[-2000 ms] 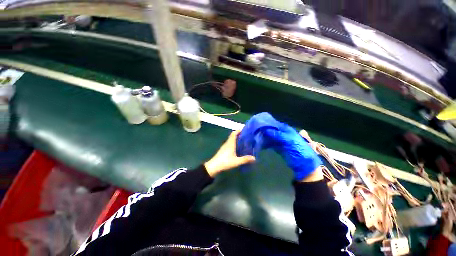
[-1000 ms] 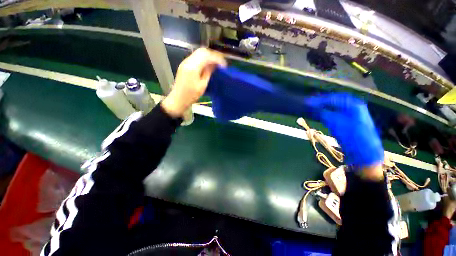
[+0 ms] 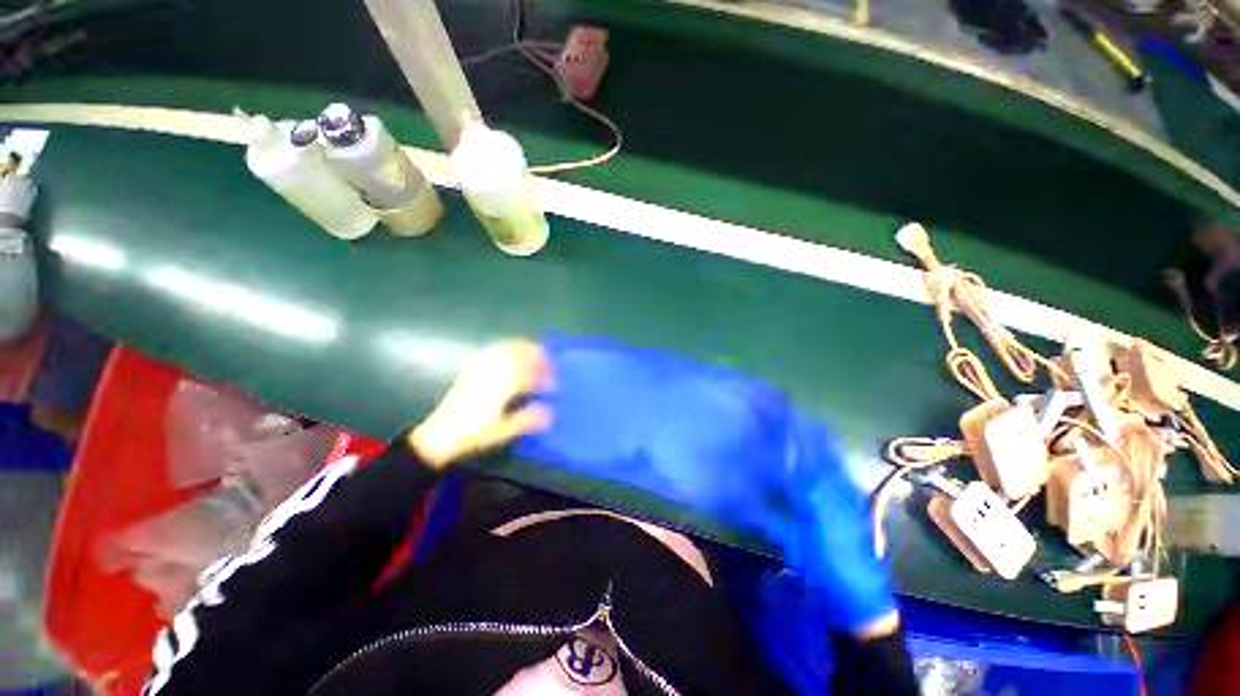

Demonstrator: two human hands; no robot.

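Observation:
My left hand [image 3: 483, 404], bare, grips the left end of a bright blue cloth [image 3: 653, 424] low over the near edge of the green bench. My right hand [image 3: 832, 524] wears a blue glove and holds the cloth's right end; glove and cloth blur together, so its fingers are hard to make out. The cloth is spread between both hands. Beige-pink power strips [image 3: 990, 528] with looped cords lie in a pile on the bench to the right of my right hand.
A squeeze bottle [image 3: 316, 184], a dark-capped bottle [image 3: 384, 177] and another bottle [image 3: 502, 193] stand by the white edge strip [image 3: 707, 239] and a slanting post [image 3: 422, 68]. A power strip [image 3: 585, 61] lies beyond. A red bin [image 3: 102, 476] holds clear bags; a blue bin [image 3: 1020, 669] is below right.
Both hands have come down and nearer my body with the cloth. The left hand was raised near the post. The view has tilted lower, showing more of the power strips.

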